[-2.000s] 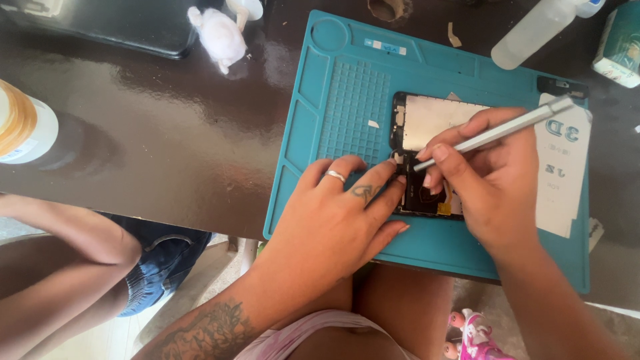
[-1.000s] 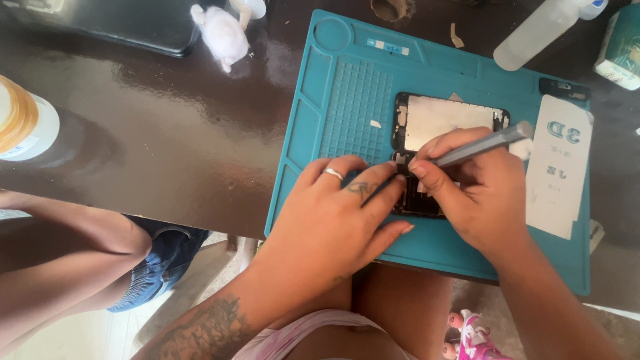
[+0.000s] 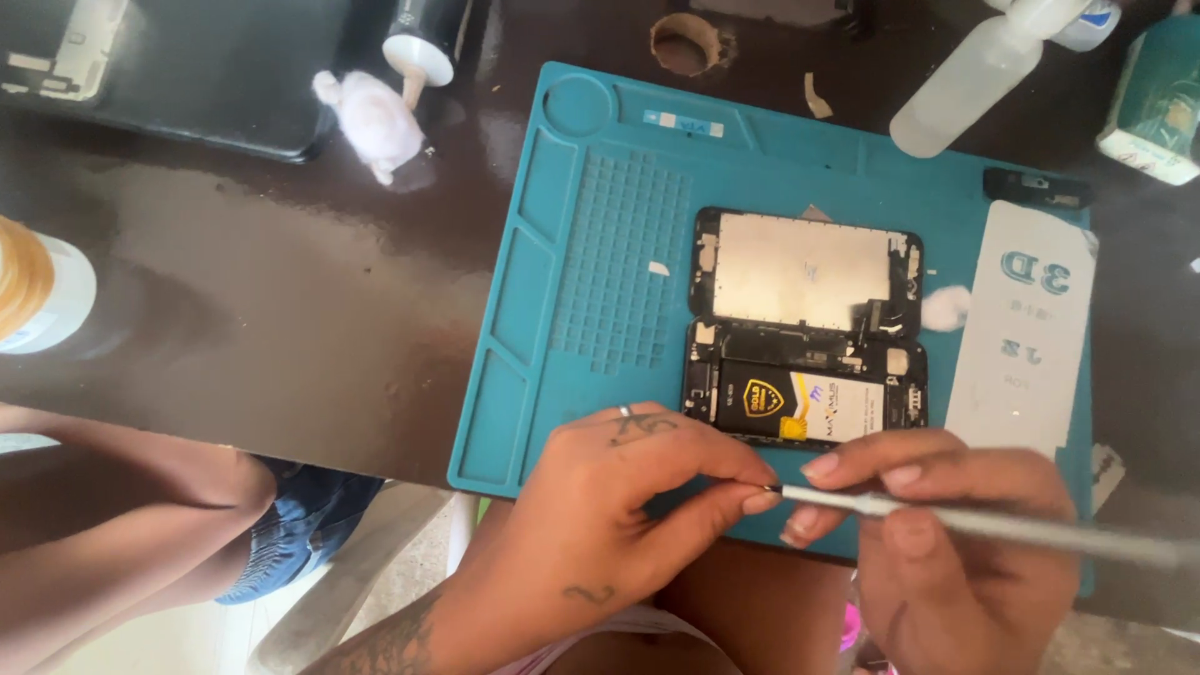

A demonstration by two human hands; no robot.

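An opened smartphone lies on a teal silicone repair mat [image 3: 623,394]: its screen assembly [image 3: 802,272] is above, showing a metal back plate, and its body with a black and white battery [image 3: 802,403] is below. Just below the phone, near the mat's front edge, my right hand [image 3: 966,534] holds a slim silver precision screwdriver [image 3: 994,527], pointing left. My left hand [image 3: 647,487] pinches the driver's dark tip, or a tiny part at it, between thumb and index finger; which one cannot be told.
White cards [image 3: 1027,328] and cotton [image 3: 947,308] lie right of the phone. A clear bottle [image 3: 975,84], a tape roll [image 3: 689,45] and a teal box [image 3: 1158,103] stand beyond the mat. More cotton [image 3: 375,122] and a jar [image 3: 42,291] are left. Another person's legs [image 3: 131,525] are lower left.
Both hands have moved off the phone toward the mat's front edge, uncovering the battery. The screwdriver, earlier with its tip at the phone, now has its tip at my left fingertips.
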